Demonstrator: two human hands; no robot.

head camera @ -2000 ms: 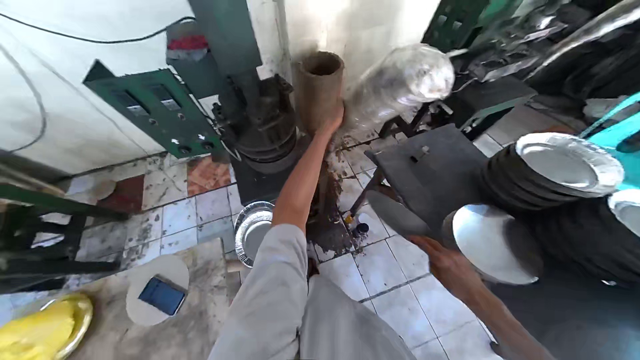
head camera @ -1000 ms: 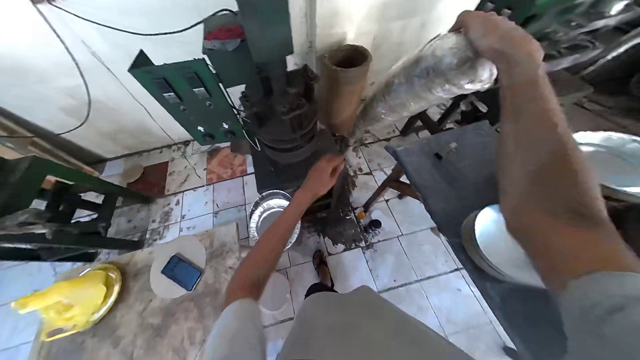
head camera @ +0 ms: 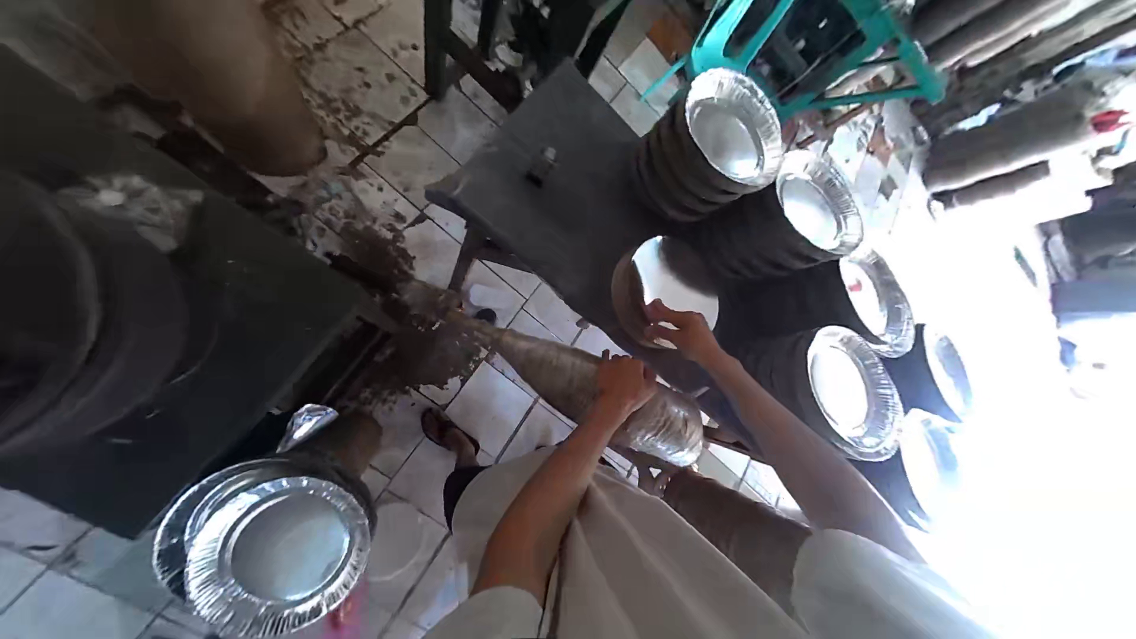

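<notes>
My left hand (head camera: 626, 386) grips a long, tapering bundle in clear plastic wrap (head camera: 568, 373), which lies slanted across in front of my body, its wide end toward the right. On the dark table my right hand (head camera: 682, 330) touches the near edge of a stack of flat round metal discs (head camera: 670, 284) with its fingertips; whether it grips a disc I cannot tell. Beyond that stack stand several stacks of crimped foil pans (head camera: 732, 129). At the lower left more crimped foil pans (head camera: 288, 550) sit on a round support.
The dark metal machine (head camera: 222, 293) fills the left side. A brown cylinder (head camera: 204, 80) stands behind it. A small metal piece (head camera: 543, 164) lies on the dark table (head camera: 568, 213). Behind the table is a green plastic chair (head camera: 834, 71). My sandalled foot (head camera: 444, 430) is on the tiled floor.
My right hand has come down from the top of the wrapped bundle to the disc stack. My left hand now holds the bundle, which lies closer to my body. The view has swung right.
</notes>
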